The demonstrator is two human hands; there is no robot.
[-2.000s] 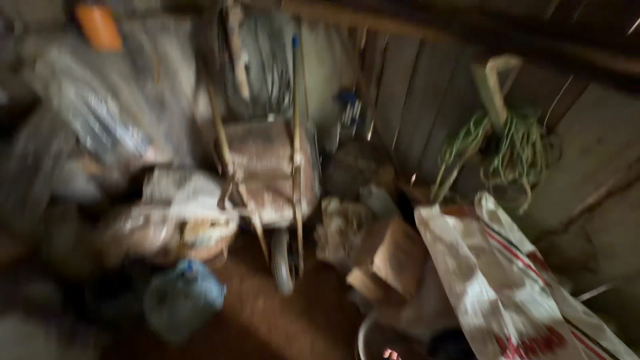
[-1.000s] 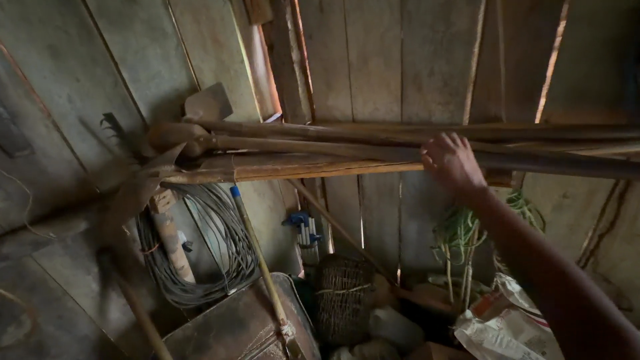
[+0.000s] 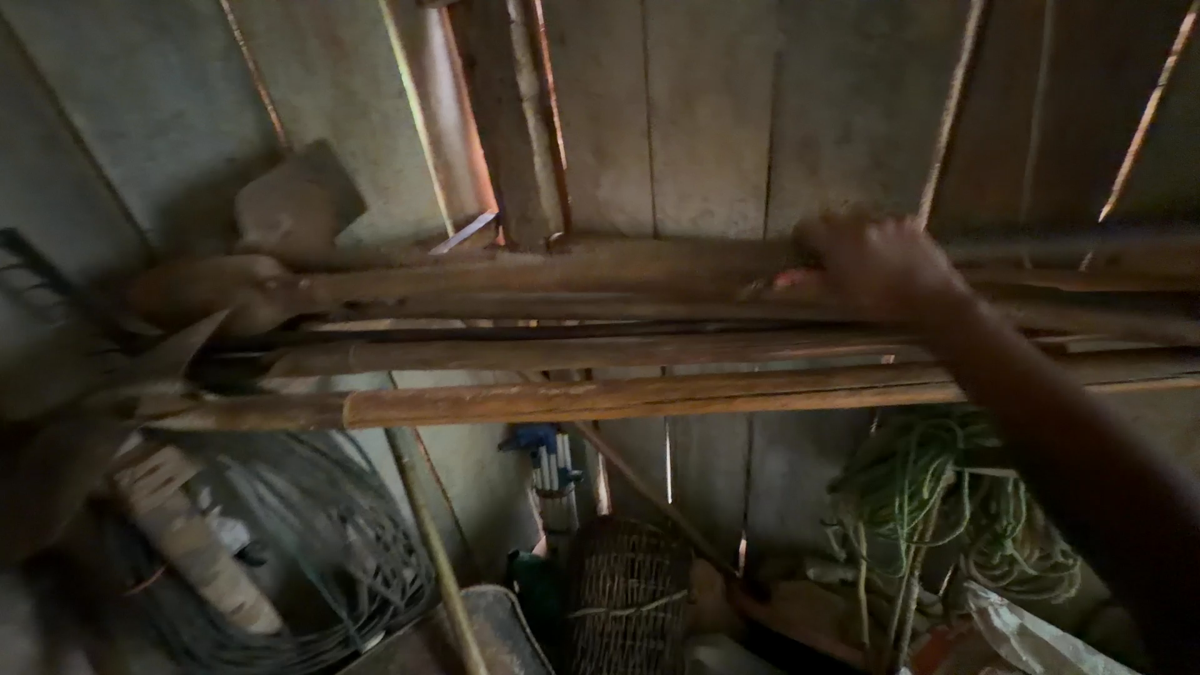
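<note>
Several long wooden poles and tool handles [image 3: 562,403] lie side by side across a rack along the plank wall. My right hand [image 3: 872,262], blurred, reaches in from the right with its fingers curled over the rearmost handles [image 3: 562,272]. At the left end of the handles are a shovel blade [image 3: 291,202], a rounded metal tool head [image 3: 220,291] and a pointed metal blade [image 3: 173,352]. A dark fork-like tool head [image 3: 56,281] is at the far left. My left hand is not seen.
Below the poles hang a coil of dark cable or hose [image 3: 375,562] and green rope [image 3: 909,478]. A woven basket [image 3: 628,591], a wheelbarrow tray [image 3: 506,628], a slanting pole [image 3: 436,553] and a whitish sack [image 3: 1031,628] stand lower down.
The view has risen from the floor to the rack. My right hand came into view and now sits at the rearmost handles, which have shifted apart from the front poles.
</note>
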